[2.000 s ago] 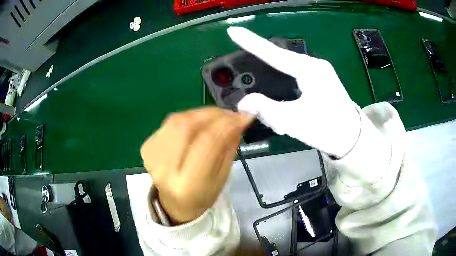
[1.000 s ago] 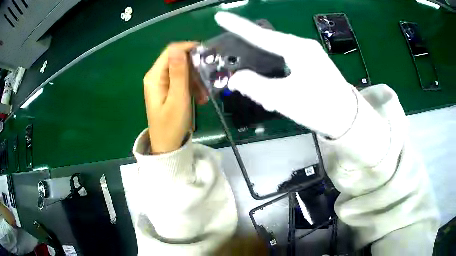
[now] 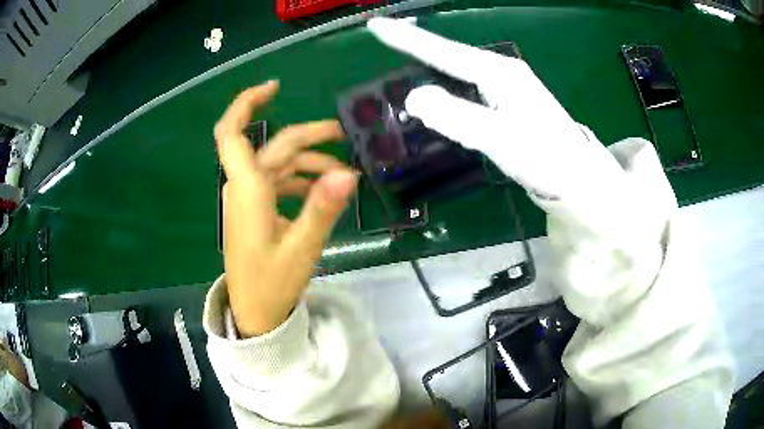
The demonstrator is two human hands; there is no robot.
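My gloved right hand (image 3: 494, 105) holds a dark phone middle frame (image 3: 452, 172) by its camera end, thumb on the plate beside the large round, reddish camera holes. The frame's open window and thin rim hang down toward the white bench edge, with a small white label at the far corner. My bare left hand (image 3: 281, 188) is just left of the camera end, fingers spread and slightly blurred. Nothing can be made out in its fingers. Stacked frames (image 3: 528, 356) lie on the white surface below, one with a glossy dark sheet.
The green conveyor belt (image 3: 159, 184) carries spaced-out frames (image 3: 662, 92), some partly behind my hands. A red tray (image 3: 322, 7) is beyond the belt, a grey vented machine (image 3: 59, 59) at upper left. A pale strip (image 3: 188, 348) and dark looped tools (image 3: 77, 331) lie at lower left.
My left hand has let go of the frame's camera corner and opened beside it. My right hand still holds the frame, now tilted differently. The frames on the belt have shifted.
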